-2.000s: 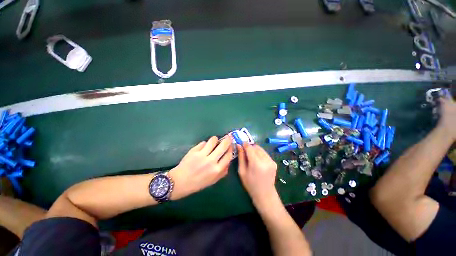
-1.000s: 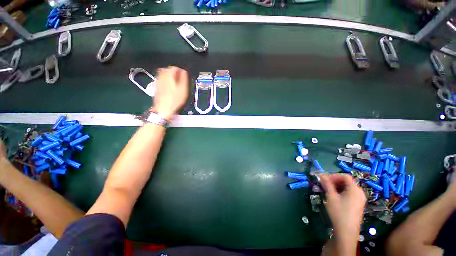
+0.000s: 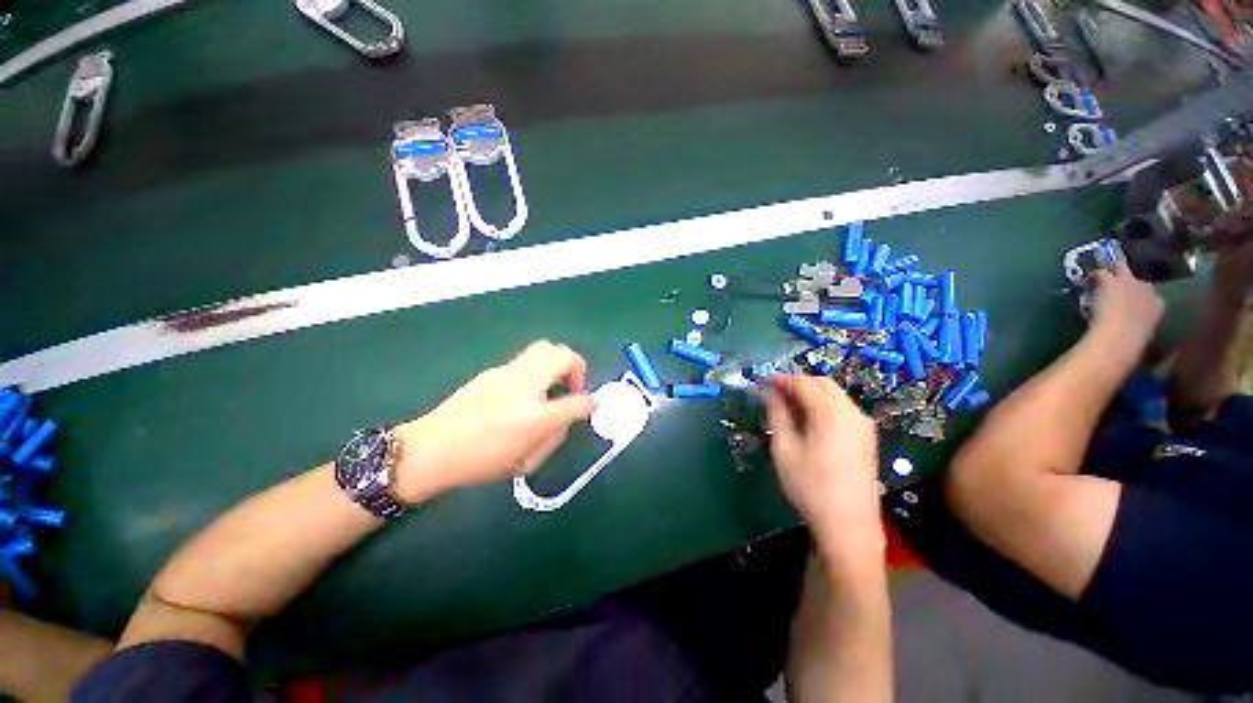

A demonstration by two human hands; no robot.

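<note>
A grey-white loop housing (image 3: 621, 412) lies in front of me on the green worktop, tilted, its block end up and to the right. My left hand (image 3: 515, 412) is at its left side, fingers bent, thumb tip at the block end. I cannot tell whether it grips the housing. Several blue cylinders (image 3: 642, 365) lie close by the block end. My right hand (image 3: 827, 446) is at the near left edge of the mixed parts pile (image 3: 900, 330), fingertips close together over small silvery parts. Blur hides whether they pinch one.
Two fitted units (image 3: 432, 206) stand side by side beyond the white strip (image 3: 522, 267). More loose housings (image 3: 85, 110) lie on the dark lane. A blue pile (image 3: 21, 474) is at the far left. Another person's arm (image 3: 1065, 426) is at the right, a hand at a housing.
My left hand has come back from the lane, and a housing now lies by it on the worktop. My right hand is still at the pile, now at its left edge. The view has shifted.
</note>
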